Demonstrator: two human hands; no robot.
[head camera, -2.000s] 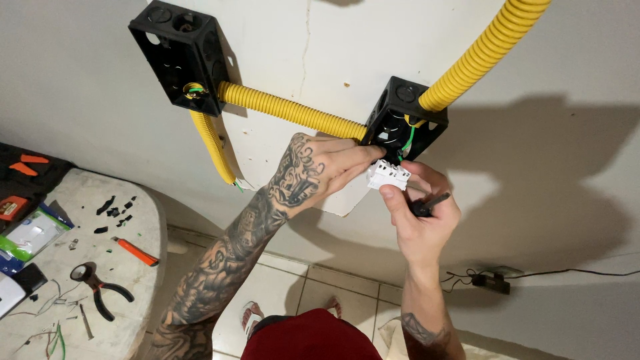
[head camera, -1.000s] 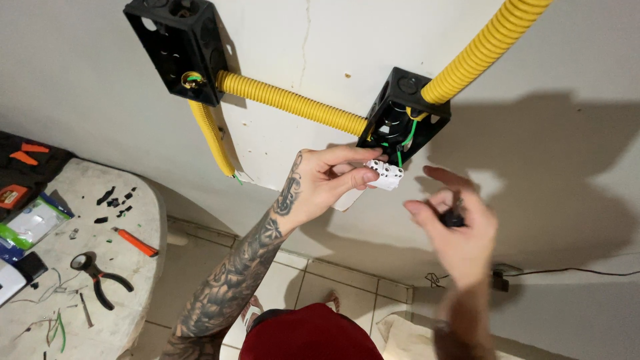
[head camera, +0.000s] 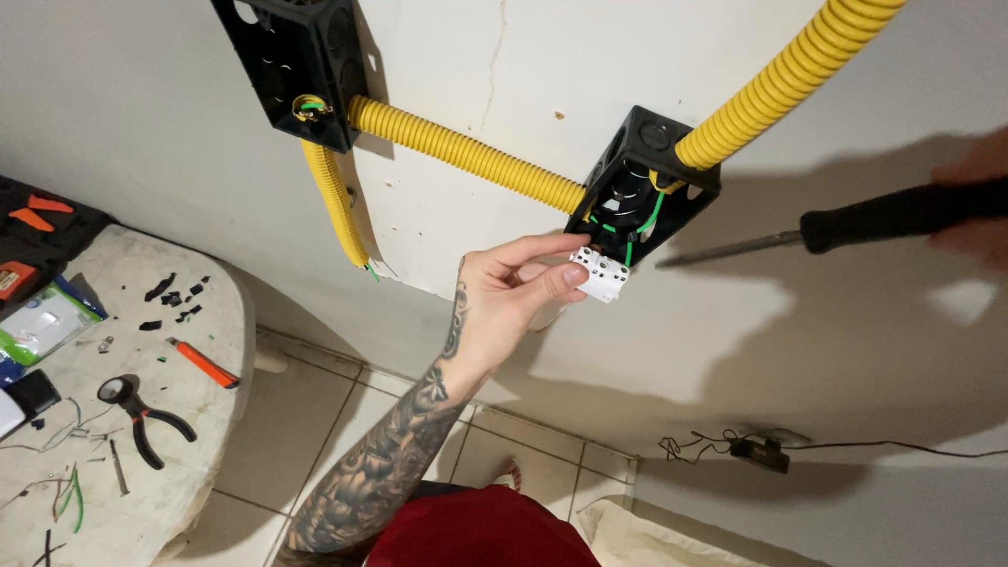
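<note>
My left hand (head camera: 524, 287) holds a white electrical socket module (head camera: 602, 274) between thumb and fingers, just below the open front of a black plastic electrical box (head camera: 669, 142) on the wall. A green wire (head camera: 656, 211) inside that box runs down to the module. At the right edge, my right hand (head camera: 972, 201), partly out of view, grips a black-handled screwdriver (head camera: 866, 216); its tip points left, toward the box. Yellow corrugated conduit (head camera: 472, 152) links this box with a second black box (head camera: 303, 67) at the upper left.
A round-ended table (head camera: 213, 315) at the left bears pliers (head camera: 138, 417), an orange utility knife (head camera: 205, 364), wire scraps, black bits and a plastic package (head camera: 47, 319). Another yellow conduit (head camera: 776, 87) rises at the right. A black adapter (head camera: 758, 454) with a cable is low on the right.
My right hand has moved away from the module to the right edge, and the screwdriver's shaft now shows. My left hand, beside the module two seconds ago, now holds it alone.
</note>
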